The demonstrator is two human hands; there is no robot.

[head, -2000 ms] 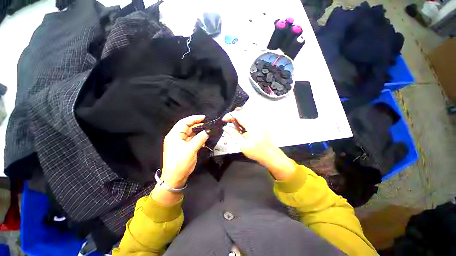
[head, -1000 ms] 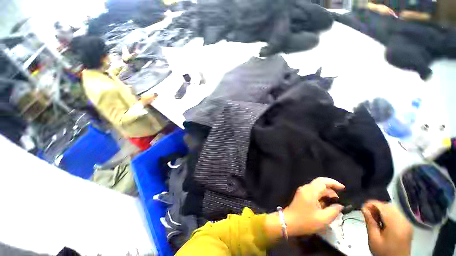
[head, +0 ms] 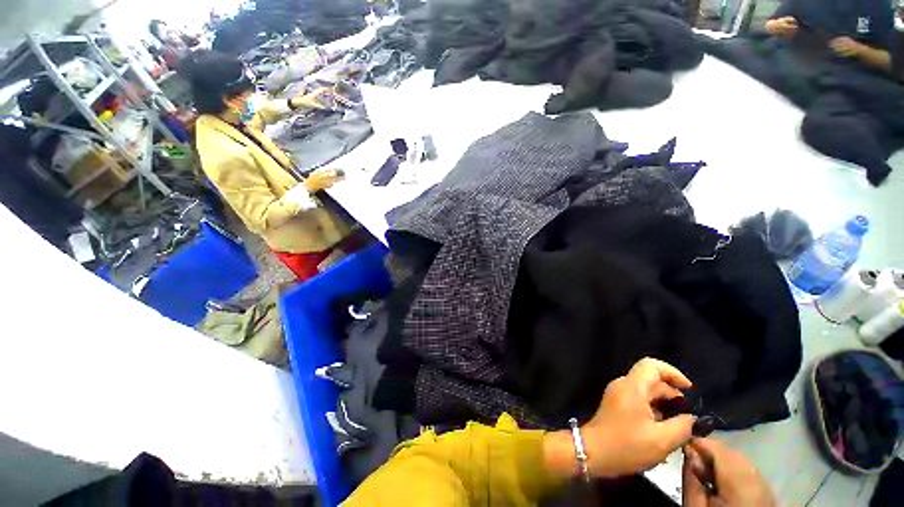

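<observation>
A dark garment [head: 634, 307], finely checked on one side and plain black on the other, lies heaped in front of me. My left hand [head: 639, 421] pinches its edge at the near right, with a small dark round piece, likely a button [head: 705, 426], at the fingertips. My right hand [head: 729, 477] is just below and right, cut off by the bottom edge. Its fingertips are closed near the button, and a small dark tool, likely snips [head: 706, 483], shows in it. Needle and thread cannot be made out. A loose white thread [head: 712, 250] lies on the black cloth.
A button bowl [head: 815, 416] is right of my hands. Behind it are white spools [head: 852, 295], a clear-blue bottle [head: 831, 259] and a grey wrap [head: 785, 234]. A blue crate [head: 302, 347] stands left. A person [head: 258, 183] works at far left, another [head: 872, 30] at top right.
The view has swung up and left, so the garment and hands appear further right and lower than two seconds ago. My right hand has come closer to my left in the last second.
</observation>
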